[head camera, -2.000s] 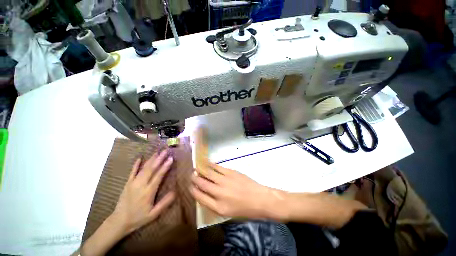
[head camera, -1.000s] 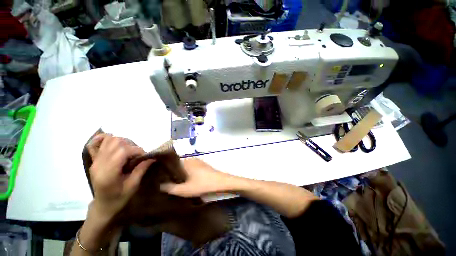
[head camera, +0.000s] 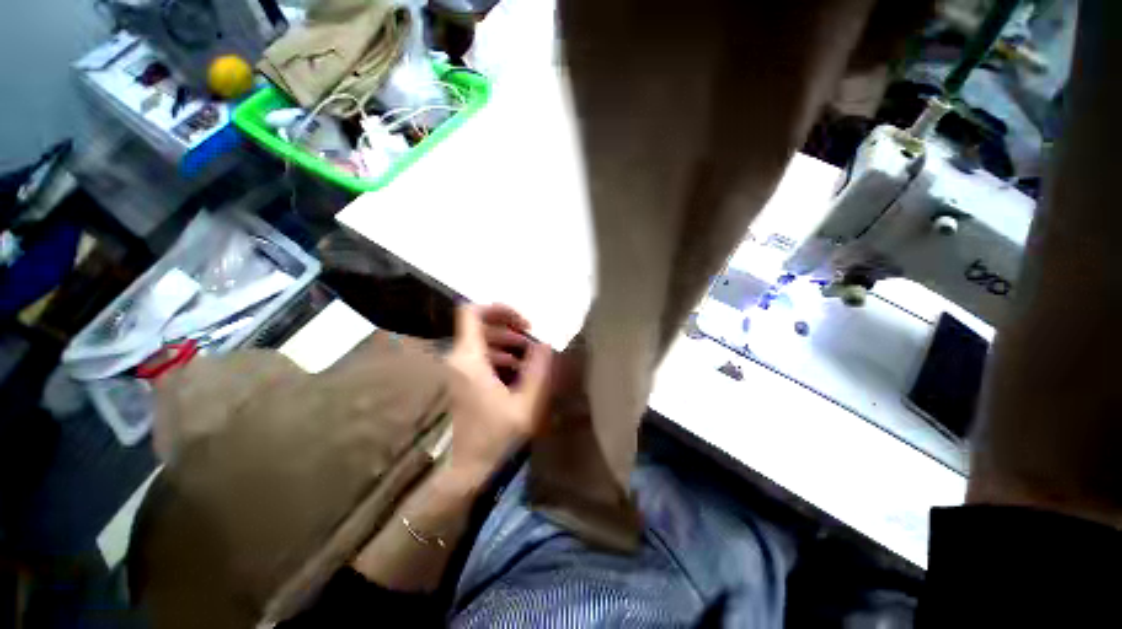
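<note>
A brown cloth panel (head camera: 671, 160) hangs close to the camera, from the top edge down to my lap, and hides part of the table. My left hand (head camera: 498, 381) is at the table's front edge with fingers curled, touching or beside the cloth; blur hides whether it grips it. My right forearm, dark and blurred, rises along the right edge above a black sleeve; my right hand is not in view. The white sewing machine (head camera: 917, 203) stands at the right, partly hidden, its needle area brightly lit. A stack of brown cut pieces (head camera: 295, 430) lies at my left.
A green basket (head camera: 367, 184) with cords and brown cloth stands beyond the white table (head camera: 492, 209). A white plastic crate (head camera: 289, 301) with papers and a red item is at the left. A dark rectangle, perhaps a phone (head camera: 951, 375), lies on the machine bed.
The view has swung left. The brown cloth, bunched in both hands before, now hangs stretched out before the camera. My right arm has risen; my left hand is beside the stack.
</note>
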